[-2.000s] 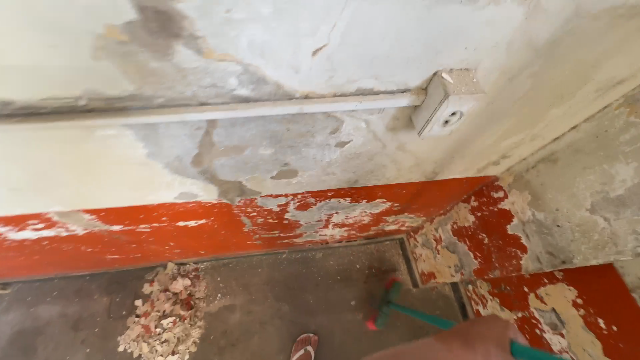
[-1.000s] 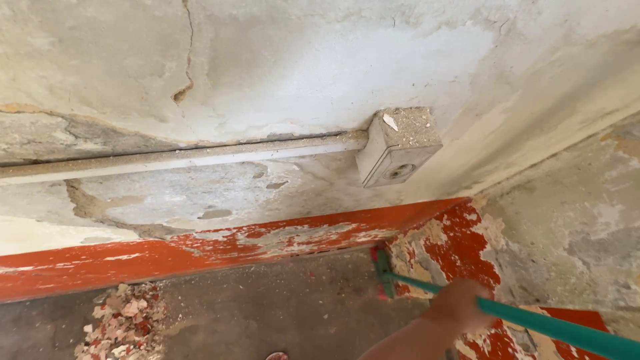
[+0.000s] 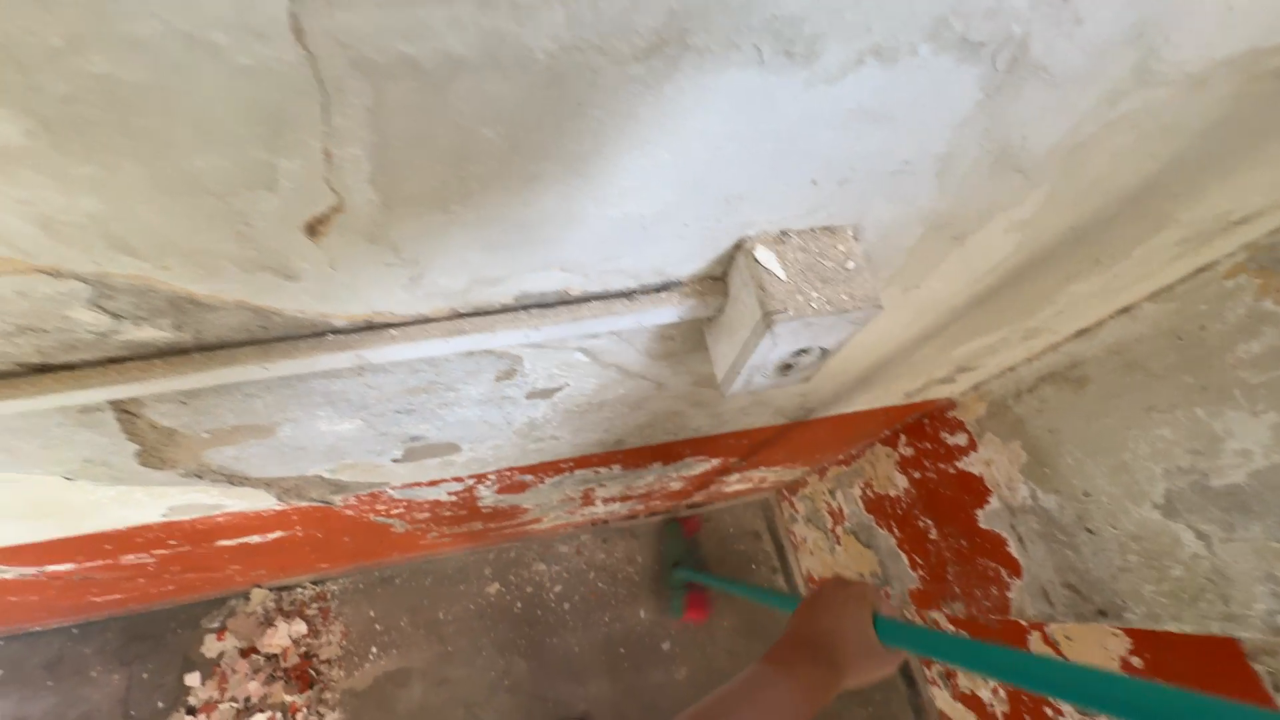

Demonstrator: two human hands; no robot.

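Note:
My left hand cannot be seen in the head view, unless the one visible hand is it; that hand looks like my right hand (image 3: pixel 840 635), closed around the green handle of a broom (image 3: pixel 1000 655) at the lower right. The broom's green head with red bristles (image 3: pixel 690 575) is on the floor near the foot of the wall, blurred. The handle runs past the hand to the right edge. At the lower left lies a heap of paint and plaster flakes (image 3: pixel 270 650), apart from the broom.
A dusty socket box (image 3: pixel 790 310) juts from the peeling wall, joined to a white cable trunking (image 3: pixel 450 340). An orange painted band (image 3: pixel 250 545) runs along the wall's base. The side wall (image 3: pixel 1130 480) meets it at the right. Small flakes are scattered on the floor (image 3: pixel 520 620).
The broom head has moved away from the corner, leftward along the wall's foot, since one second ago. The hand has stayed on the handle. The view has shifted over the two seconds.

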